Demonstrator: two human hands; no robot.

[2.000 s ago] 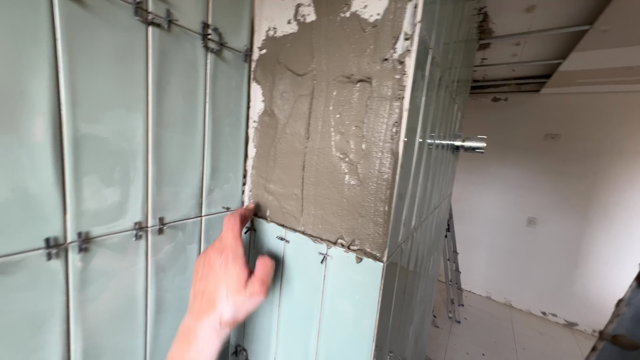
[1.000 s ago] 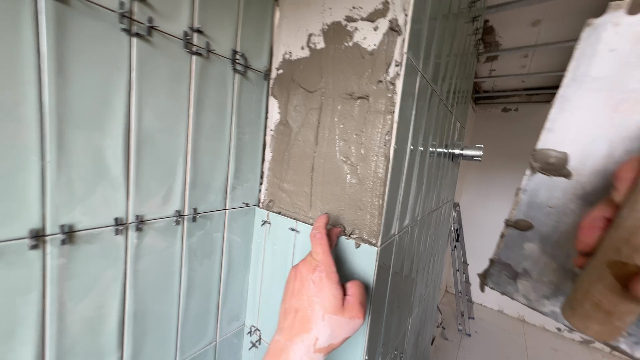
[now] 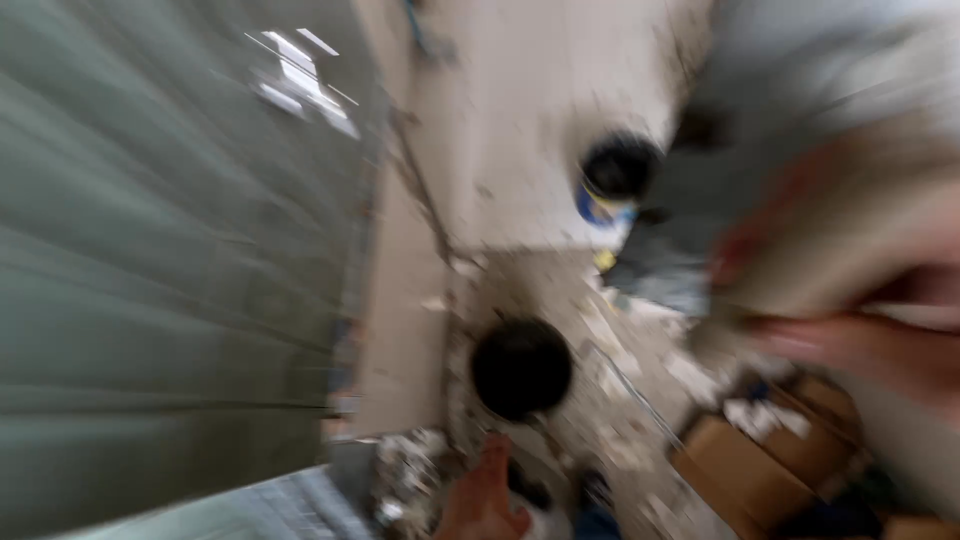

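The view is strongly blurred. My right hand is closed around the tan handle of a flat metal trowel, at the right side. Low in the middle, my left hand reaches out with nothing visible in it. Just beyond its fingertips is a round, dark bucket on the floor. Pale green glazed tiles cover the wall on the left.
A second dark-topped container with a blue side stands farther off. An open cardboard box lies at the lower right. Debris litters the floor. A shoe shows at the bottom.
The view has swung down from the wall to the floor. My left hand, at the lower edge of the grey mortar patch a second ago, is off the wall.
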